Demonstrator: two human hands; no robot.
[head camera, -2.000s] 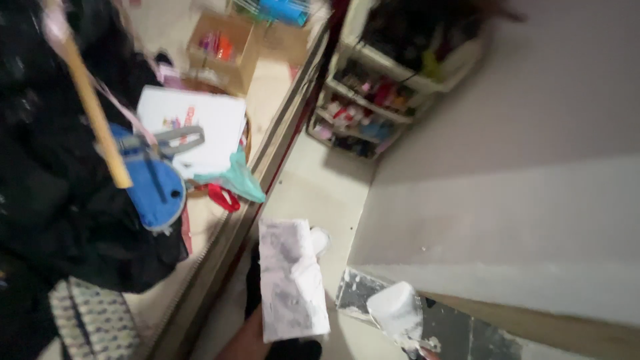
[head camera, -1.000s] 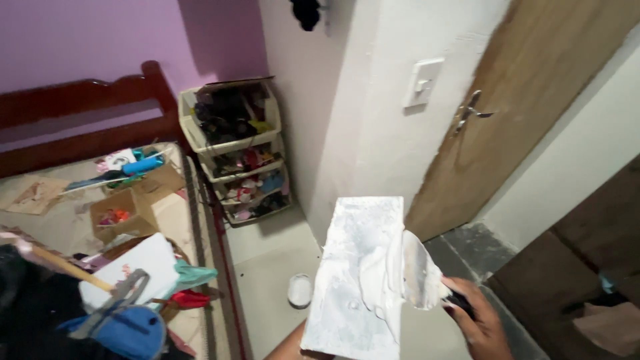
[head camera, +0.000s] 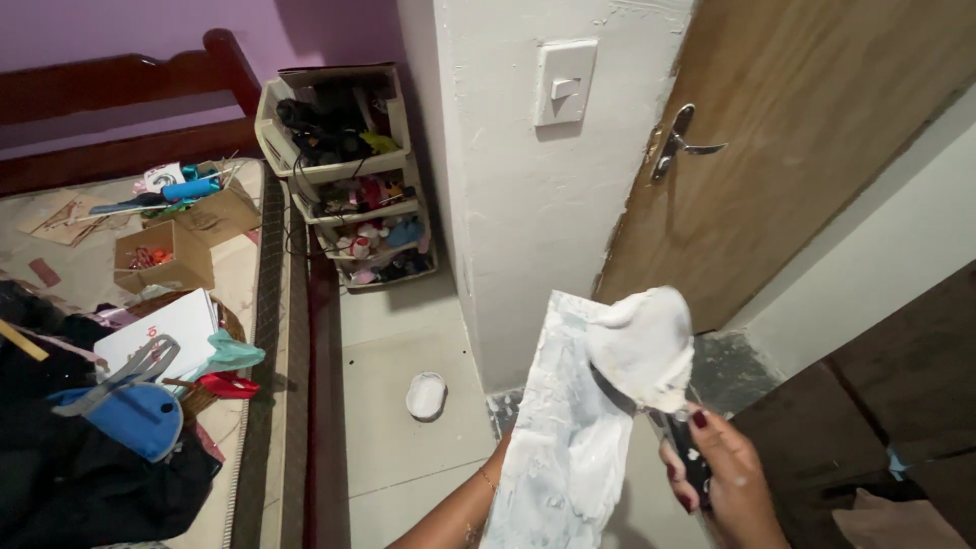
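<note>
My right hand (head camera: 720, 476) grips the black handle of a putty knife (head camera: 690, 461) whose wide blade is coated with white putty (head camera: 644, 343). The blade is over the upper right edge of a flat rectangular board (head camera: 560, 450), smeared with white putty and held tilted. My left forearm (head camera: 469, 499) reaches up behind the board, and the board hides the left hand, so its hold does not show. Ahead stands a white wall corner (head camera: 503, 244) with a light switch (head camera: 566, 84), beside a wooden door (head camera: 762, 152).
A small white container (head camera: 425, 396) sits on the tiled floor. A stacked plastic basket rack (head camera: 347, 164) stands against the wall. At left, a bed's mattress (head camera: 244, 328) bears a cardboard box (head camera: 171, 259), a blue bag (head camera: 141, 419) and dark cloth. Dark furniture (head camera: 823, 419) is at right.
The view has swung up from the floor to the wall and door. Since one second ago, the putty knife has risen toward the board's top, its blade now heavily covered in putty.
</note>
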